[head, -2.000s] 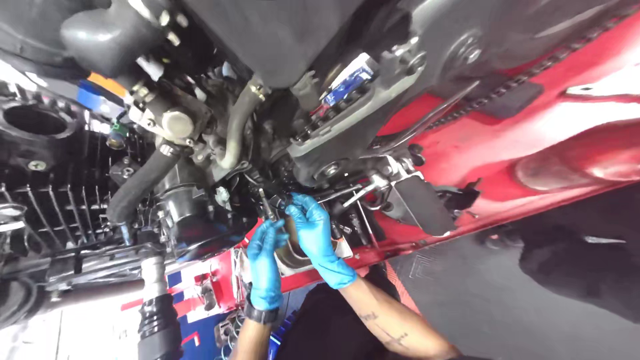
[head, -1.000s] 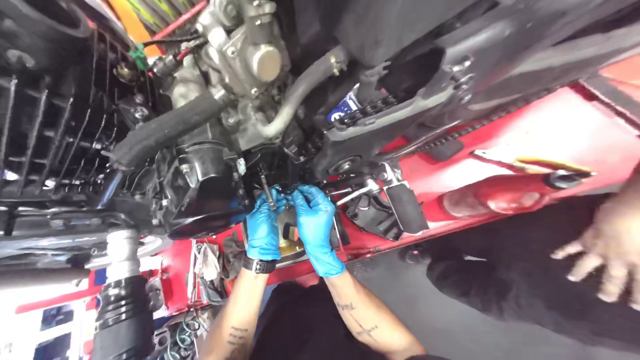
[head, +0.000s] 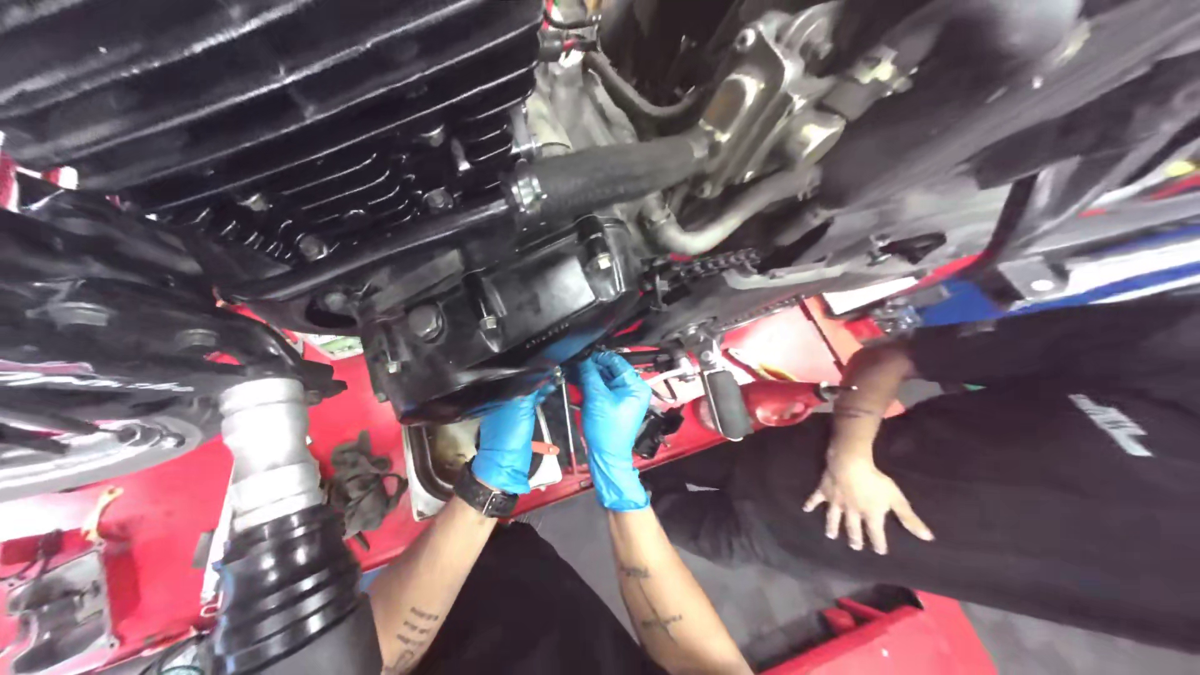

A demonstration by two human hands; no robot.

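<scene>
Both my hands wear blue gloves and work low beside a motorcycle engine. My left hand (head: pixel 509 433) reaches up under the black engine cover (head: pixel 525 309); its fingertips are partly hidden by the cover's lower edge. My right hand (head: pixel 614 412) is just to the right of it, fingers bent and thumb near the fingertips, close to the cover's lower right corner. Whether either hand holds a small part cannot be told. Below my left hand a metal tray (head: pixel 421 469) stands on the red lift, with an orange-handled tool (head: pixel 545 448) near it.
A co-worker in dark clothes sits at right, one bare hand (head: pixel 858 497) resting on a leg. The fork tube with its black bellows (head: pixel 286 562) rises at lower left. A dark rag (head: pixel 364 487) lies on the red lift (head: pixel 323 403). A footpeg (head: pixel 727 403) juts out right of my hands.
The view has swung strongly, and the engine cover now fills the middle. The co-worker, of whom only a hand showed at the right edge, is now largely in view. Both my hands stay close together at the engine.
</scene>
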